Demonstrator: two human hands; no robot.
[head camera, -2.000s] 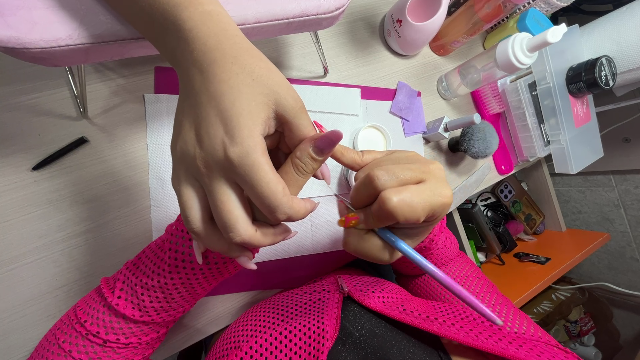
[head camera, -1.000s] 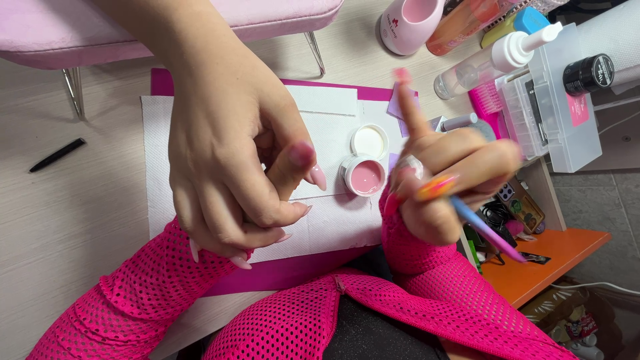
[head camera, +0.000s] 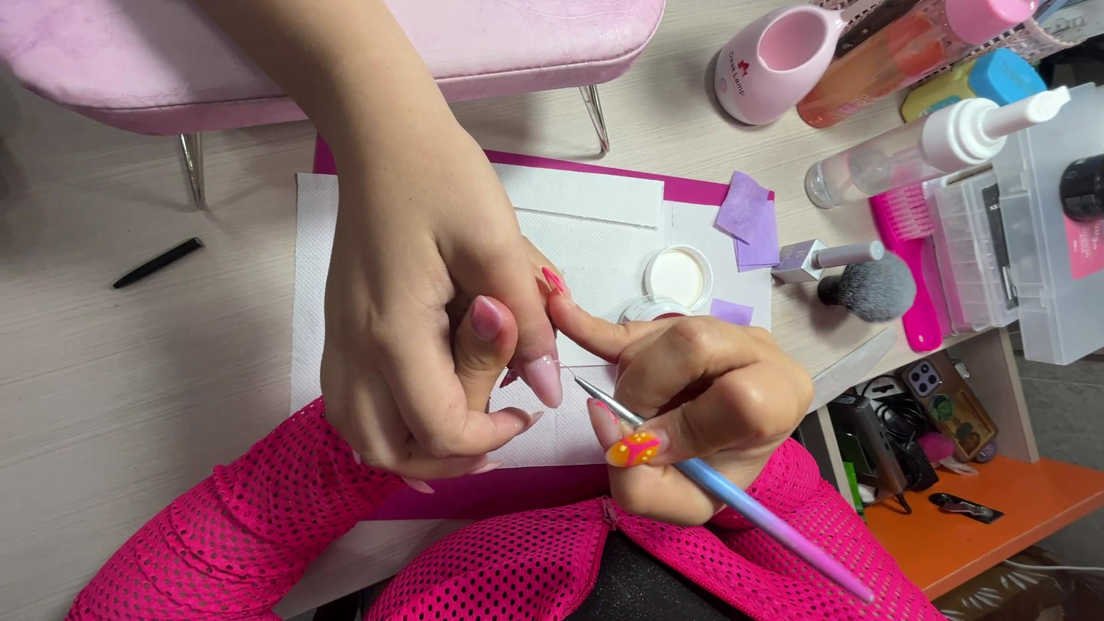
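Note:
Another person's hand (head camera: 414, 250) reaches down from the top, palm down, with long pale pink nails. My left hand (head camera: 485, 345) is mostly hidden beneath it; its thumb shows between the fingers, gripping the index finger. My right hand (head camera: 707, 405) holds a fine nail-art brush (head camera: 742, 492) with a blue-to-pink handle. The thin brush tip is beside the index fingernail (head camera: 542, 380); contact is unclear. One outstretched finger of my right hand rests near the other hand's edge. Behind my right hand stands a partly hidden small jar (head camera: 649, 309), next to its white lid (head camera: 679, 276).
White paper towels (head camera: 586, 246) lie on a magenta mat. Purple squares (head camera: 743, 207), a nail polish bottle (head camera: 802, 260), a gray powder brush (head camera: 867, 287) and a pump bottle (head camera: 897, 159) stand or lie at right. A pink armrest (head camera: 517, 39) spans the top; a black pen-like stick (head camera: 158, 262) lies left.
My right hand was raised away from the nail one second ago, leaving the jar of pink gel in view. It has moved back left, bringing the brush tip beside the nail.

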